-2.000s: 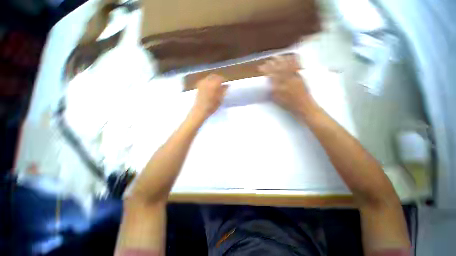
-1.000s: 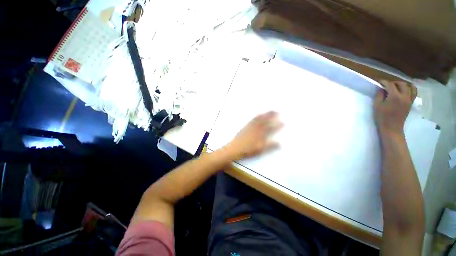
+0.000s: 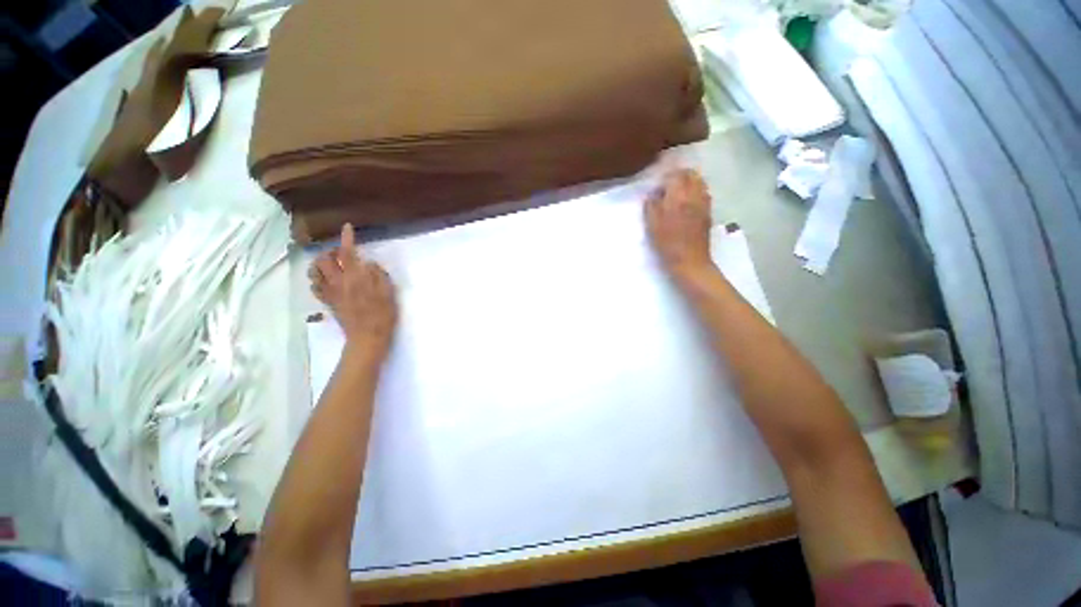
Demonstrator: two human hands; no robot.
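A large white backing sheet (image 3: pixel 533 379) lies flat in front of me, its near edge along the yellow-tan edge guide (image 3: pixel 593 560). My left hand (image 3: pixel 356 294) rests on its far left corner, fingers pointing away. My right hand (image 3: pixel 680 221) presses on its far right corner. The far edge of the sheet meets the foot of a thick stack of brown panels (image 3: pixel 474 71). Parts of another white sheet (image 3: pixel 742 268) with dark corner marks show beyond both sides. Whether a brown panel lies under the sheet is hidden.
A bundle of white strips (image 3: pixel 178 344) with a dark strap (image 3: pixel 101 474) lies at left. At right are a glue bottle (image 3: pixel 920 385), white scraps (image 3: pixel 835 204), a folded white pile (image 3: pixel 776 83) and layered white sheets (image 3: pixel 984 213). Brown pieces (image 3: pixel 142 95) lie at far left.
The far part of the sheet, raised or curled before, now lies flat. My left hand has moved from the sheet's near left area to its far left corner. The view has turned.
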